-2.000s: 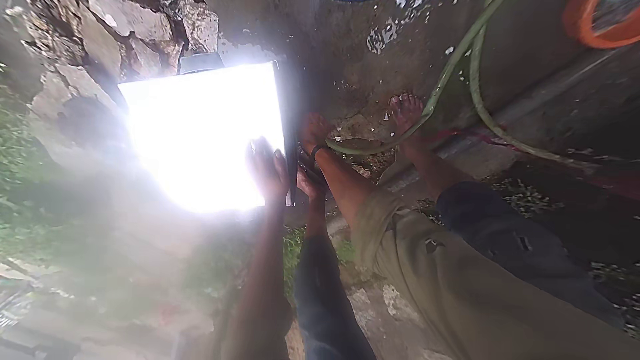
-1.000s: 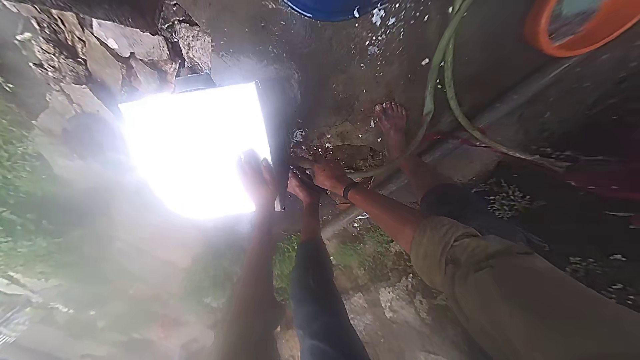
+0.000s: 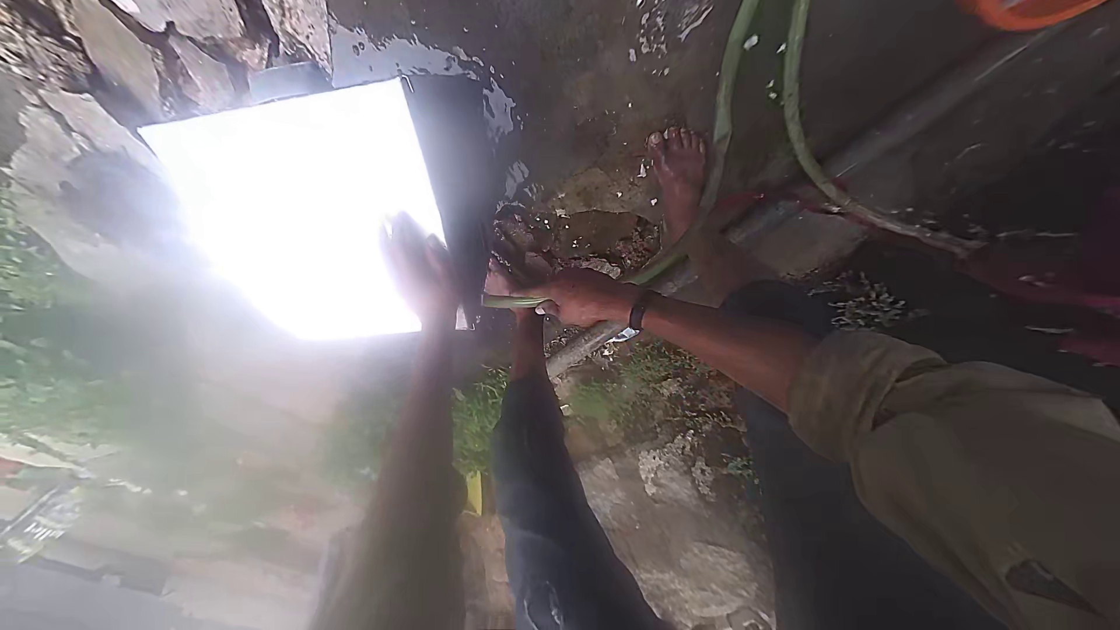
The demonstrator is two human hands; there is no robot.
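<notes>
A box-like object with a glaring, overexposed flat face and a dark side stands left of centre. My left hand lies flat against the bright face near its lower right edge, its fingers partly washed out by glare. Just right of the dark side, my right hand, with a dark band at the wrist, grips a green hose near its end. That end points toward the box. The hose runs behind the hand and loops up to the right.
My bare feet are on wet ground, one beside the hose and one close to the box, partly hidden by my right hand. Broken stone slabs lie at upper left, green plants below the box. An orange tub rim shows at upper right.
My right hand has moved down from near the box's upper right side and now plainly holds the hose. My left hand stays on the bright face. A blue rim seen one second ago is out of view.
</notes>
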